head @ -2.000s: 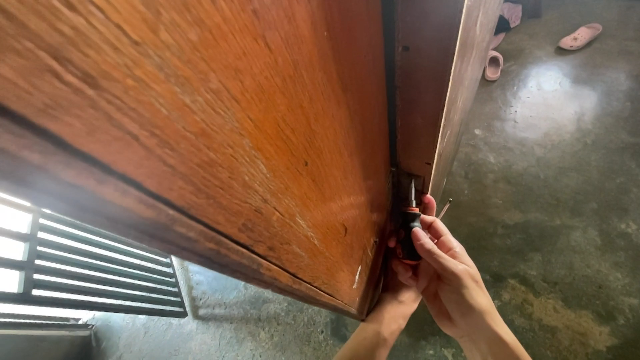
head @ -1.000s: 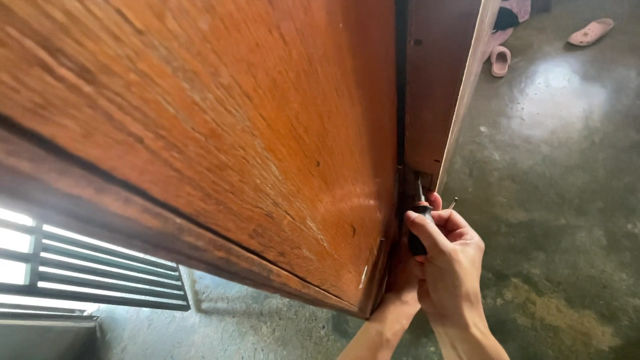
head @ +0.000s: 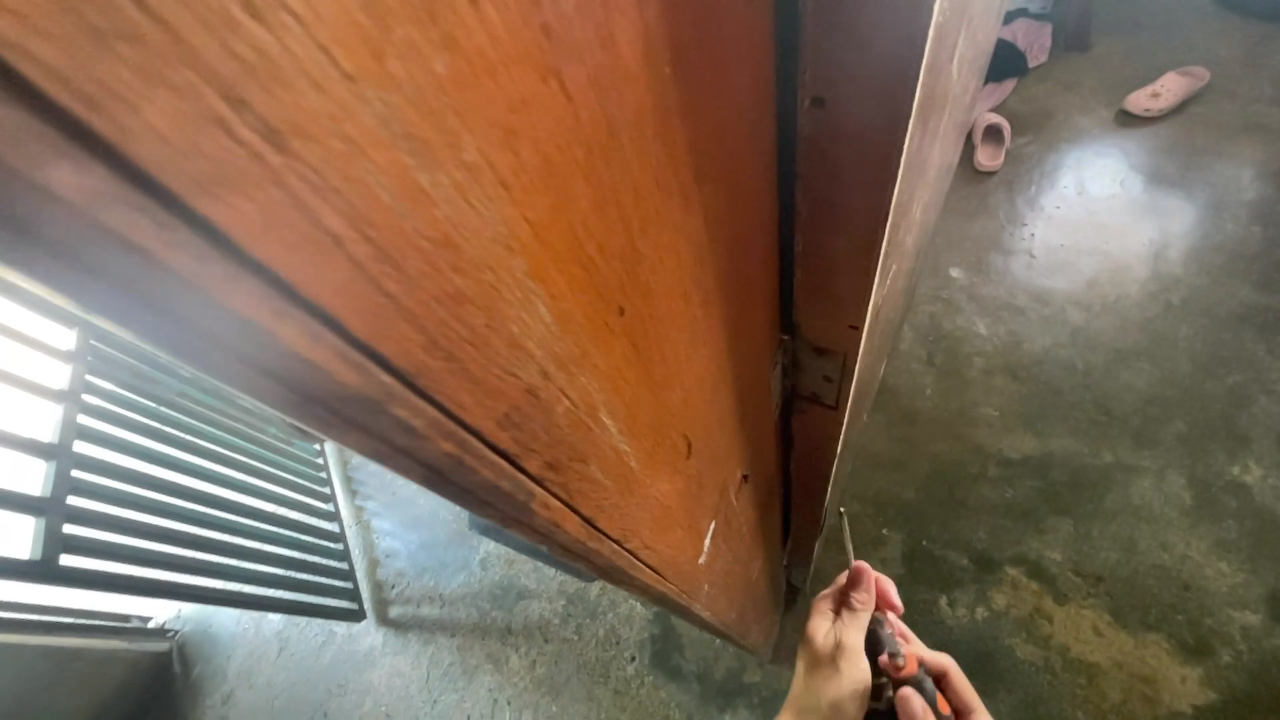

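Low at the right, my left hand (head: 835,640) pinches a thin metal rod (head: 847,538) that points up; whether it is a screw or a screwdriver shaft I cannot tell. Just right of it and partly behind, my right hand (head: 955,680) grips a screwdriver (head: 915,675) with a black and orange handle, cut off by the bottom edge. Both hands are close together, below a metal hinge leaf (head: 820,375) on the reddish-brown wooden frame (head: 850,200). The large wooden door (head: 520,300) stands left of the hinge, with a narrow dark gap between.
A barred metal gate (head: 200,490) stands at the lower left. Pink clogs (head: 1165,92) lie on the concrete floor (head: 1080,420) at the upper right, near pink and dark cloth (head: 1020,50). The frame's pale edge (head: 900,220) runs down beside the hands.
Both hands and the screwdriver have moved down, away from the hinge area. The screwdriver's tip was up at the hinge before; the hinge leaf is now uncovered.
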